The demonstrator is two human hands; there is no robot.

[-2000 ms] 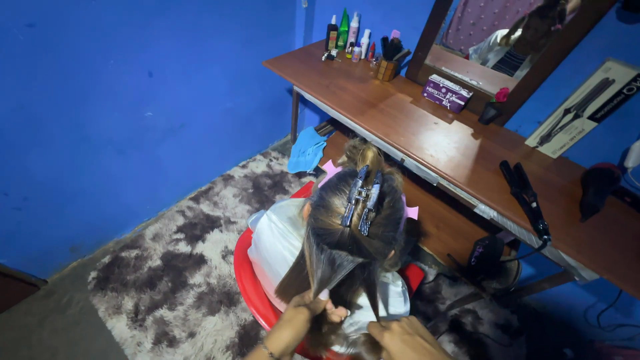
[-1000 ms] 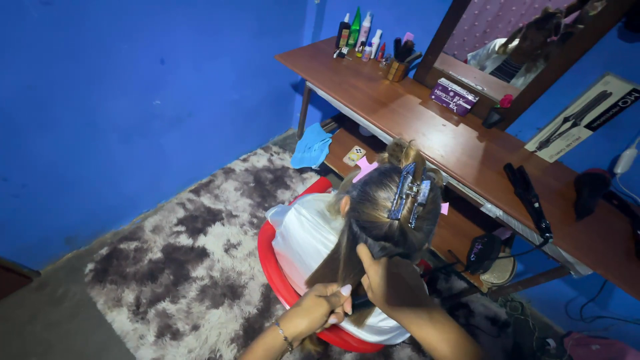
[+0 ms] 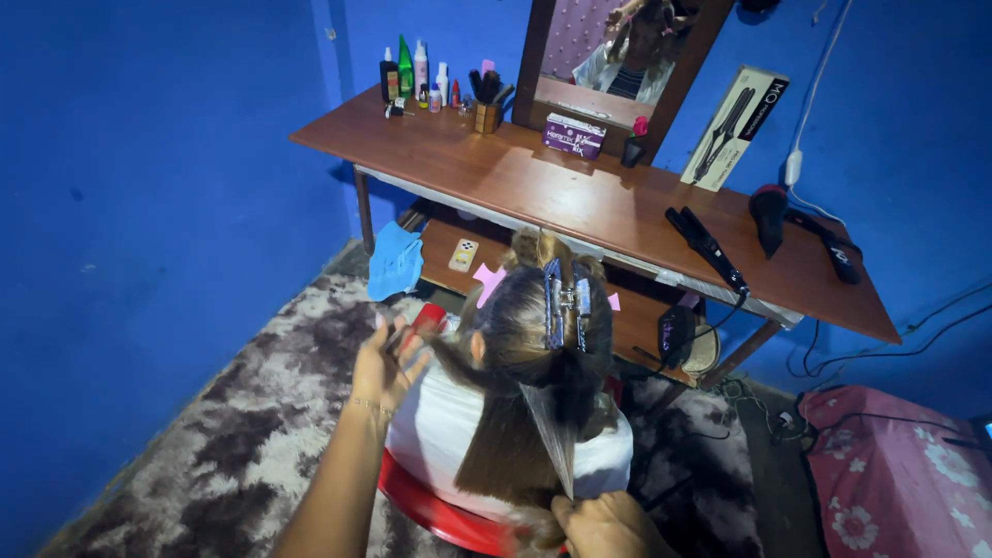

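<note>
A person with long dark hair (image 3: 504, 449) sits with their back to me on a red plastic chair (image 3: 442, 519). A large dark claw clip (image 3: 567, 306) holds the upper hair, and pink clips (image 3: 490, 284) show at the sides. My right hand (image 3: 608, 523), low behind the back, pinches the end of a thin, light strand (image 3: 556, 434) drawn down from the head. My left hand (image 3: 391, 360) is raised left of the head, palm up with fingers spread. A side lock of hair trails against it, and whether its fingers hold any is blurred.
Ahead stands a wooden table (image 3: 465, 174) bearing bottles (image 3: 405, 68), a brush holder (image 3: 487, 116), a flat iron (image 3: 705, 248) and a hair dryer (image 3: 768, 217). A mirror (image 3: 535, 66) leans behind. A phone (image 3: 463, 255) lies on the lower shelf, a blue cloth (image 3: 395, 262) beside it. Cords (image 3: 763, 411) run at right.
My hands, together at the back of the head a second ago, are now apart: the left out to the left side, the right lower down with a strand. The view has shifted.
</note>
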